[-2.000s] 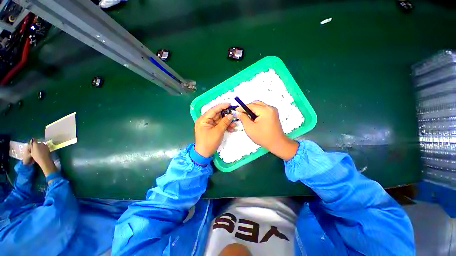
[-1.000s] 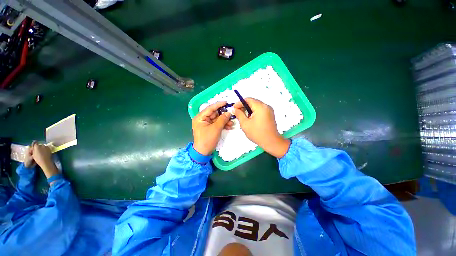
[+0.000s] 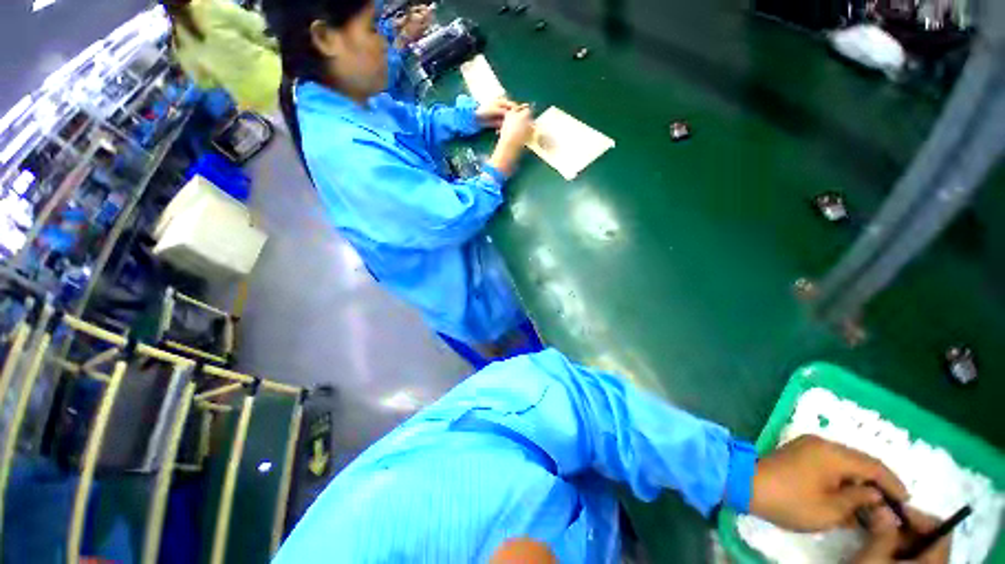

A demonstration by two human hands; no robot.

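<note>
The green tray (image 3: 779,413) of small white parts (image 3: 843,419) is at the lower right, cut off by the picture's edge. My left hand (image 3: 821,485) is over it, its fingers closed around a small dark unit (image 3: 885,498), mostly hidden by the fingers. My right hand (image 3: 909,540) is at the bottom edge, largely cut off, touching the left fingers. It holds a slim black tool (image 3: 937,531) that points up and to the right.
Several black units, one (image 3: 961,364) near the tray, lie spaced along the green bench (image 3: 661,231). A slanting grey post (image 3: 920,198) stands at right. A blue-smocked person (image 3: 408,209) works beside a cream card (image 3: 570,143). Wooden-edged racks (image 3: 165,441) and a white box (image 3: 209,228) are at left.
The view has swung left, bringing the neighbouring person and the aisle into sight. The tray and my hands now lie at the lower right; the unit and tool are still held.
</note>
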